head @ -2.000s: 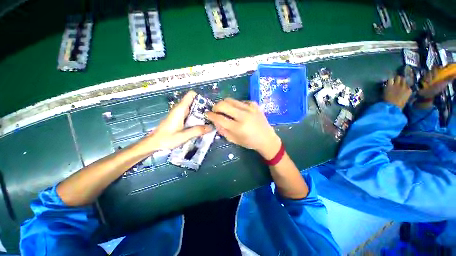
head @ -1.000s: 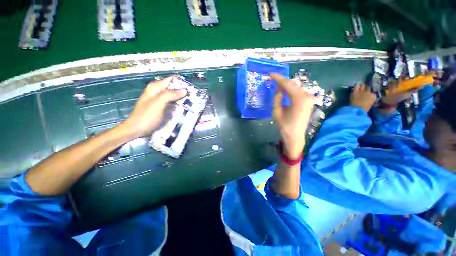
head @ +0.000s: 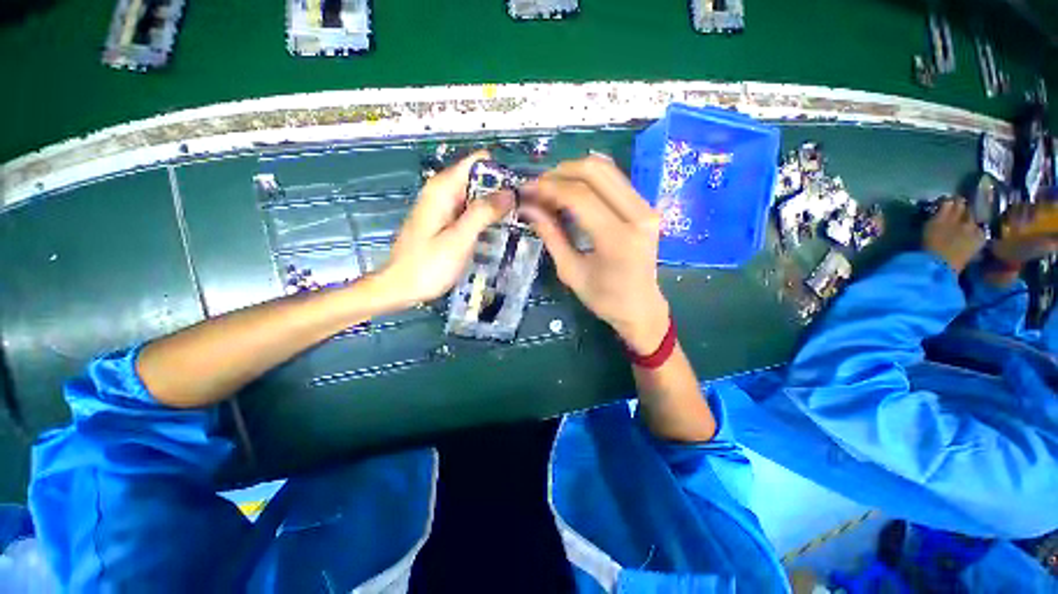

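A grey-silver rectangular unit point(head: 493, 284) with a dark centre is held at a slight tilt over the bench in front of me. My left hand point(head: 447, 232) grips its upper part from the left, thumb and fingers around the edge. My right hand point(head: 603, 238) is at the unit's upper right, its thumb and fingertips close together there. Whether a small part is between those fingertips cannot be told. The blue bin point(head: 752, 192) with tiny silvery pieces stands just right of my right hand.
A heap of silvery-white parts point(head: 818, 203) lies right of the bin. A neighbour's hands point(head: 954, 236) and blue sleeves are at the right, one with an orange tool point(head: 1030, 232). A clear gridded tray point(head: 313, 238) lies left. Units point(head: 328, 26) sit on the belt beyond the whitish rail point(head: 429, 110).
My right hand has moved from over the blue bin back to the unit's upper end. My left hand still holds the unit, now more upright in view. The camera view has shifted.
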